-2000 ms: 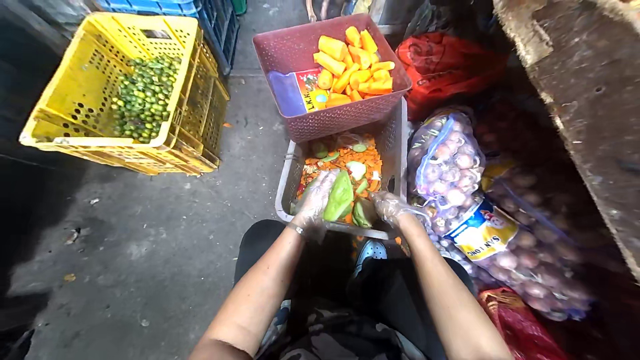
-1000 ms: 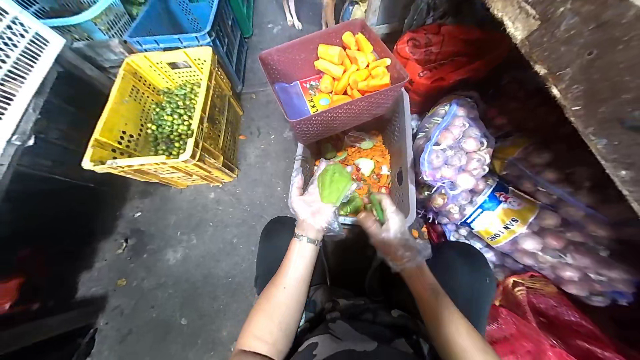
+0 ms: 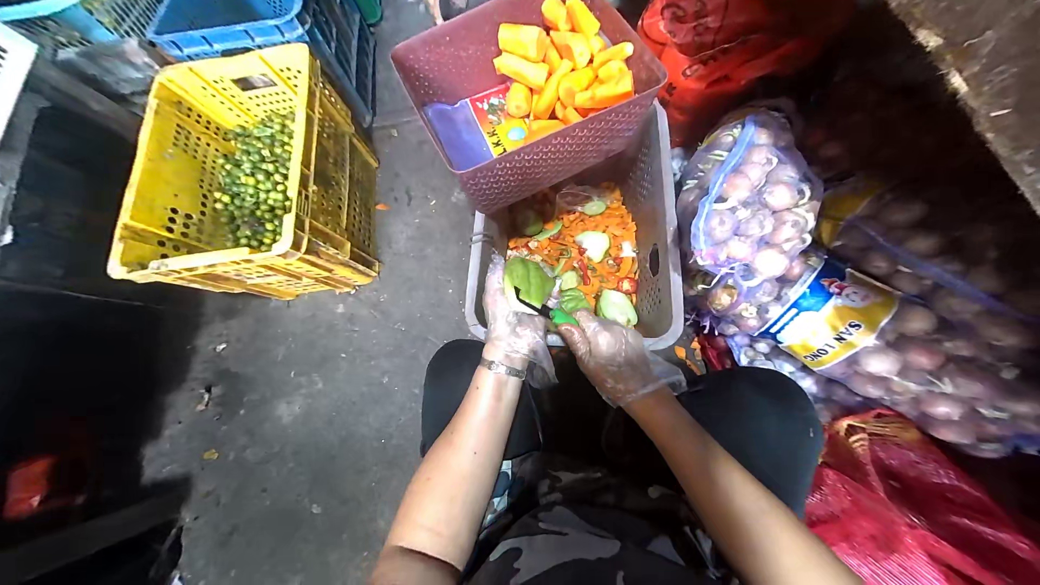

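Note:
My left hand (image 3: 510,318), in a clear plastic glove with a bracelet at the wrist, holds a pale green chayote (image 3: 528,281). In my gloved right hand (image 3: 609,351) is a small peeler or knife (image 3: 561,315) with a green handle, its dark blade against the chayote's lower side; which tool it is cannot be told. Both hands are over the near edge of a grey plastic crate (image 3: 668,244). Inside the crate lie orange peelings (image 3: 613,223) and several green and whitish vegetable pieces (image 3: 617,307). A maroon basket (image 3: 561,166) of peeled carrots (image 3: 569,65) rests across the crate's far end.
A yellow crate (image 3: 305,187) of small green citrus fruits (image 3: 258,183) stands at left, with a blue crate (image 3: 223,32) behind. Mesh bags of onions (image 3: 756,195) crowd the right side, near a red bag (image 3: 707,49) and a pinkish-red sack (image 3: 910,496). Grey floor (image 3: 284,422) shows at left.
The right hand has moved in toward the left hand, and its tool now meets the chayote. One second ago the two were apart.

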